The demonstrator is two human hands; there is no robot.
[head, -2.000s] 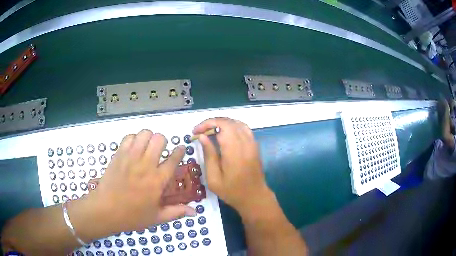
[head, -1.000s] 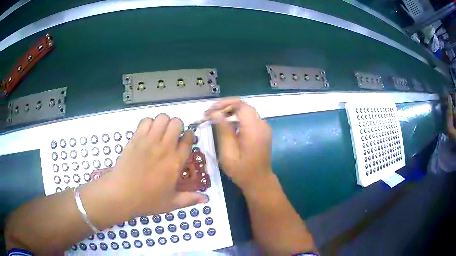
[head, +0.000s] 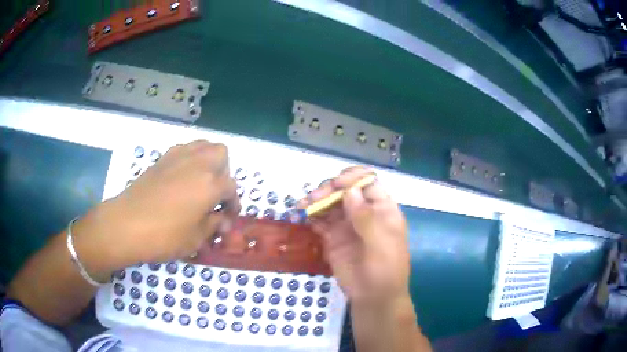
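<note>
The red fixture plate [head: 268, 244] lies across the white component tray [head: 220, 335], over rows of small round components [head: 258, 280]. My right hand [head: 371, 240] grips the yellow pick-up stick [head: 340, 197]; its bluish tip points left, above the plate's upper edge. The right fingers are beside the plate's right end. My left hand [head: 165, 206] is over the tray's left part with fingers bent at the plate's left end. A small dark disc shows by its fingertips; whether it is pinched is unclear. Part of the plate's left end is hidden.
Grey fixture plates [head: 344, 132] lie along the green belt [head: 254, 75] beyond the metal rail. Two red plates are at the upper left, one [head: 141, 24] whole, one cut off. A second component tray [head: 526, 271] with a paper tag is at right. A person's arm shows at far right.
The view has turned and shifted. My left fingers have moved off the red plate's middle to its left end, exposing more of it. The stick's tip now points down-left over the plate's edge.
</note>
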